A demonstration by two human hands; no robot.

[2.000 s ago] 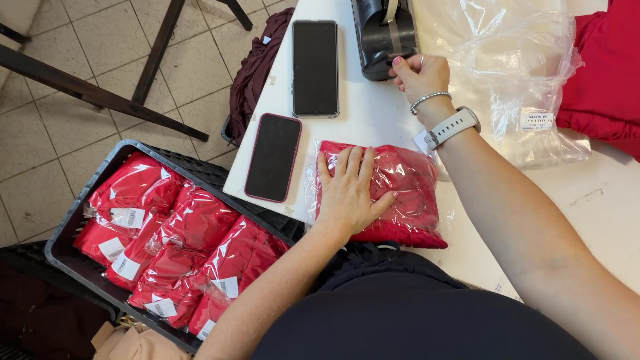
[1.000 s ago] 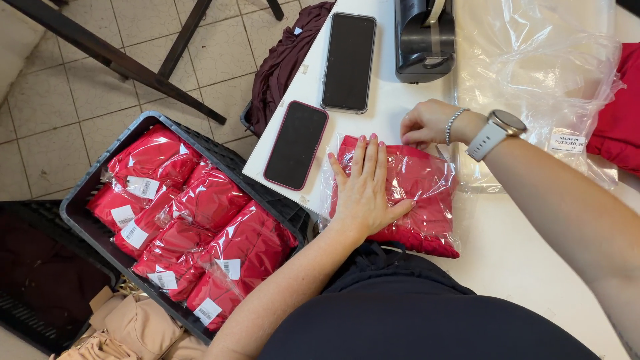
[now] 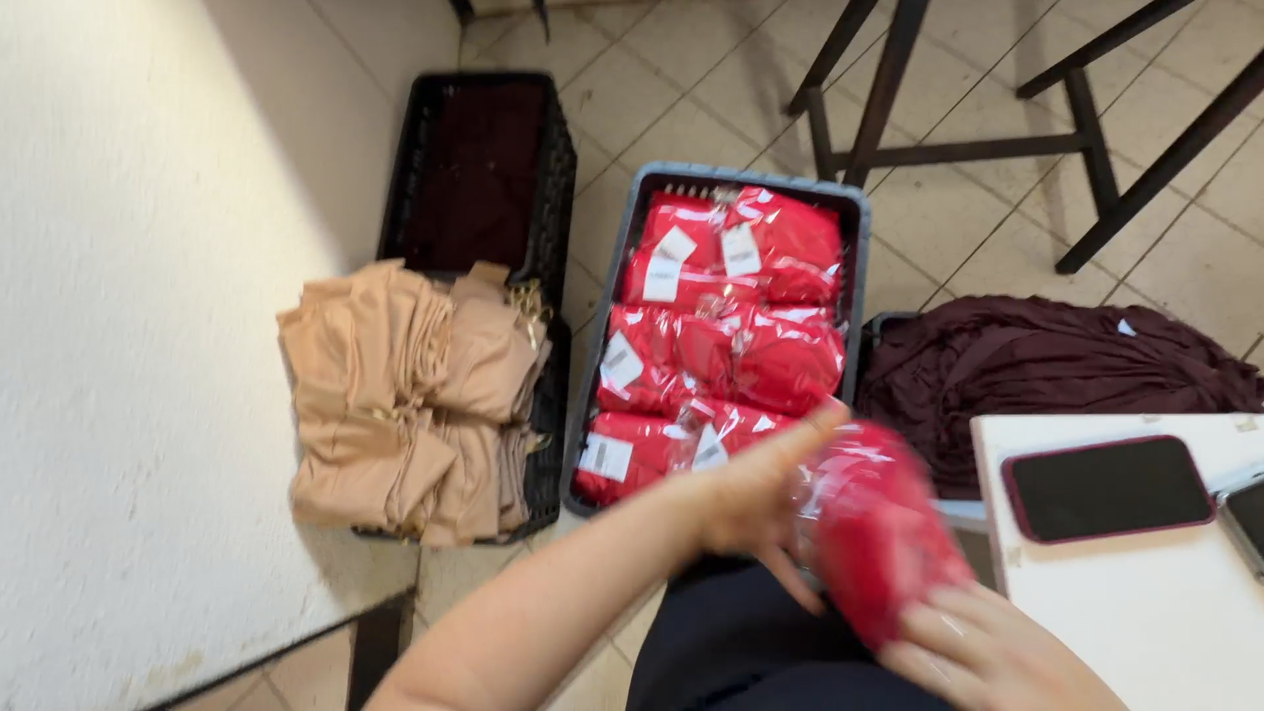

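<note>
A red garment in a clear plastic bag (image 3: 874, 523), blurred by motion, is held between my two hands above my lap. My left hand (image 3: 755, 494) has its fingers spread along the package's left side, touching it. At the lower right end, my right hand (image 3: 973, 642) grips the package, its thumb hidden. Just beyond, a grey-blue rimmed plastic crate (image 3: 859, 247) holds several bagged red garments (image 3: 790, 360), many with white labels that bear writing.
Beige folded garments (image 3: 375, 385) are heaped on a black crate at left, with another black crate (image 3: 563, 188) behind. Dark maroon fabric (image 3: 1027, 365) fills a container at right. A white table corner (image 3: 1106, 612) carries a phone (image 3: 1111, 489). Dark stool legs (image 3: 987, 148) stand beyond.
The bagged red garment was flat on the white table under my hands; now both hands hold it off the table, near the crate. The view has swung left.
</note>
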